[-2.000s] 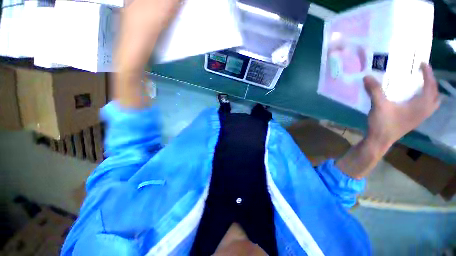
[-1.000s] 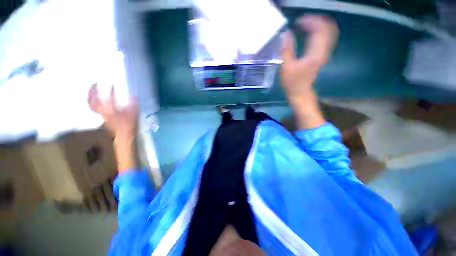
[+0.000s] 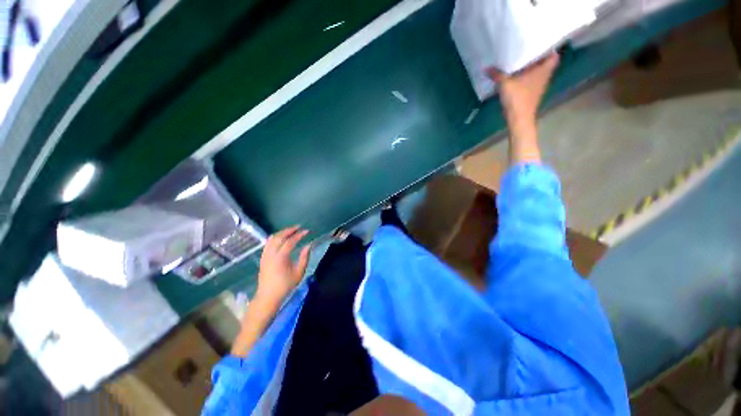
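My right hand [image 3: 526,81] is at the upper right, its fingers on the lower edge of a white product box [image 3: 496,36] on the green bench. My left hand [image 3: 282,258] is near the bench's front edge beside the scale, fingers apart and holding nothing. The weighing scale [image 3: 218,253] is at the left, keypad facing me. One white box [image 3: 122,244] lies on its pan. More white boxes [image 3: 81,333] are stacked at the bench's left end.
The green bench mat [image 3: 349,122] runs diagonally across the view. A brown carton [image 3: 459,219] is below the bench's front edge. Closed cartons [image 3: 183,366] are at the lower left. Yellow-black tape [image 3: 674,183] marks the floor at the right.
The view has turned to the right, so the scale and stacked boxes now sit further left and lower. My right hand has left the scale area and touches a white box. My left hand has left the stack.
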